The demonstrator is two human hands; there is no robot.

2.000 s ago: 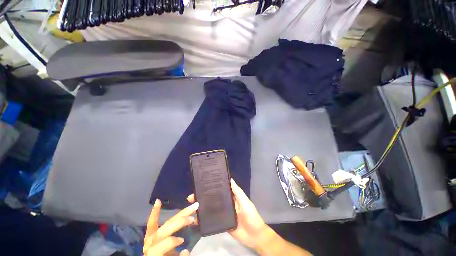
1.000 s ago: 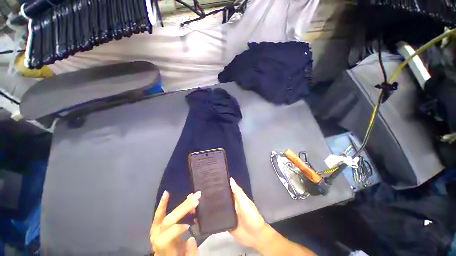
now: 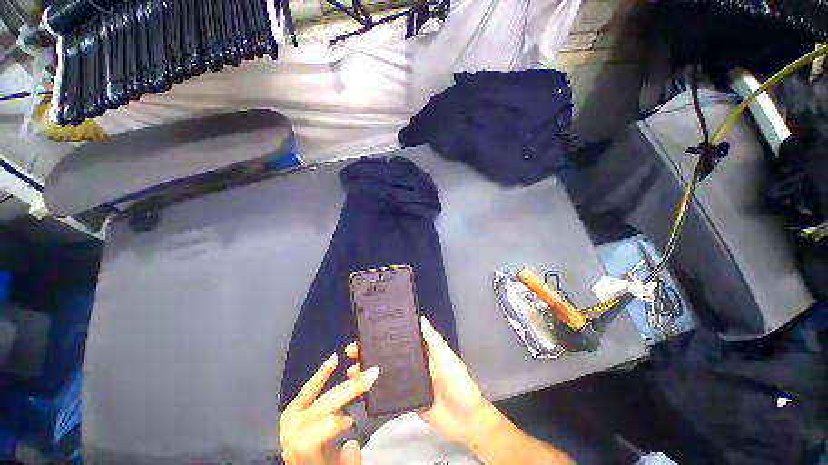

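Observation:
My right hand (image 3: 451, 389) holds a smartphone (image 3: 392, 341) upright from its right side, with fingertips showing at its left edge. The screen is lit with lines of text. My left hand (image 3: 320, 420) is at the phone's lower left, fingers spread, one fingertip over the screen's left part. It holds nothing. Behind the phone a navy garment (image 3: 379, 227) lies on the grey ironing table (image 3: 191, 327), wide near me and bunched at the far end. The phone and hands hide part of it.
A steam iron (image 3: 545, 313) rests at the table's right, its hose and yellow cable rising right. A pale blue tray (image 3: 626, 259) is beside it. A navy heap (image 3: 495, 127) lies far right, a sleeve board (image 3: 172, 159) far left, black hangers (image 3: 168, 59) above.
The view has turned, so the table appears tilted and the hangers show more at the upper left. My left fingertip has moved slightly lower on the screen, and the text on the screen looks different.

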